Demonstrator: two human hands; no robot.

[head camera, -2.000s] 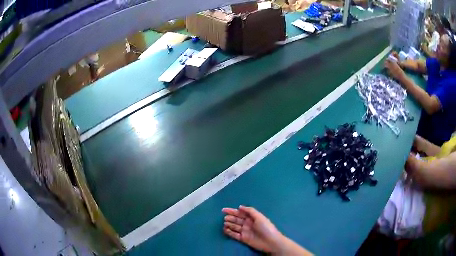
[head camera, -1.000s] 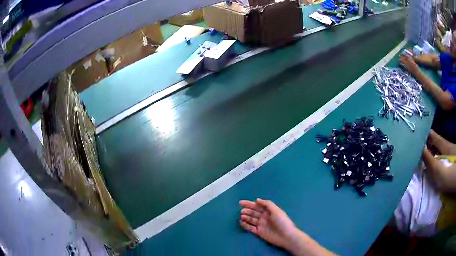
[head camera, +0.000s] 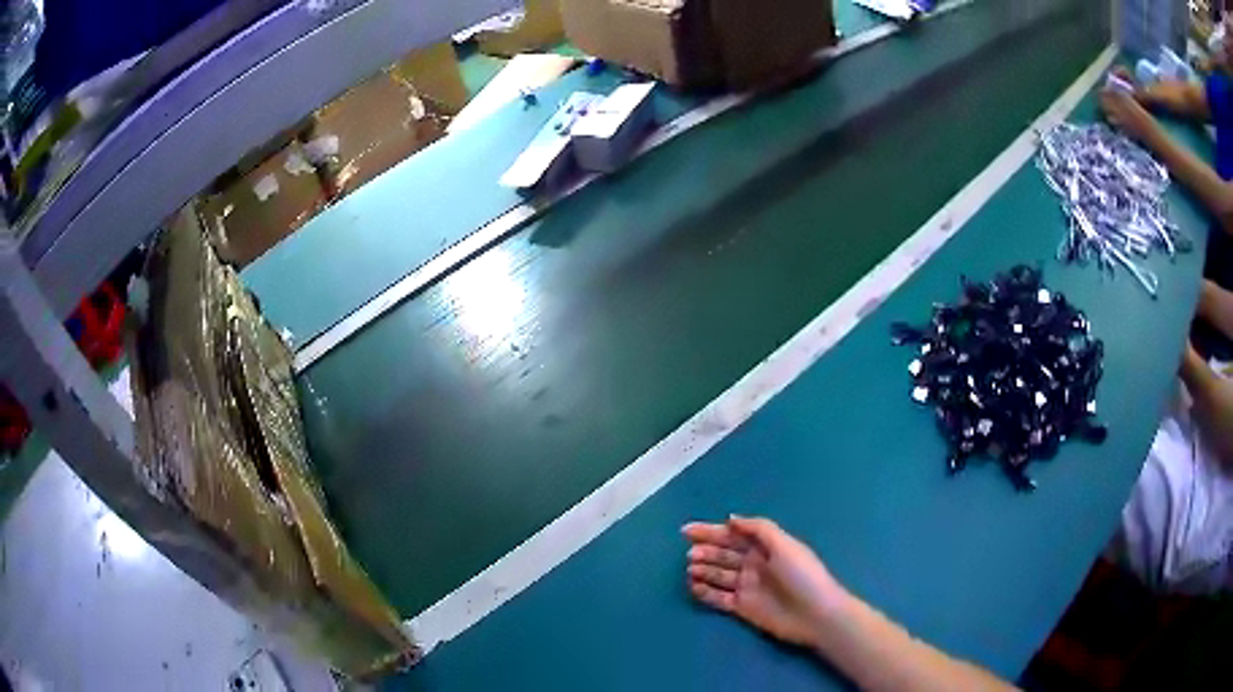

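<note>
My right hand (head camera: 764,581) is bare and rests over the teal bench (head camera: 609,615), palm facing me, fingers loosely bent and pointing left, holding nothing. My left hand is out of the picture. A loose pile of black short cables (head camera: 1011,372) with small white and silver bits lies on the bench to the right of my hand, apart from it. Beyond it lies a tangled pile of white cables (head camera: 1111,200).
The dark green conveyor belt (head camera: 649,298) runs beside the bench behind a pale rail (head camera: 703,430). Worn cardboard (head camera: 230,433) stands at left by a grey post. Across the belt are a small open grey-white box pair (head camera: 611,129) and a brown carton (head camera: 696,41). Co-workers' arms (head camera: 1170,156) show at right.
The view has shifted, so the bench, piles and belt sit further right and higher in the picture. My right hand keeps its loose open pose, with no thing taken hold of.
</note>
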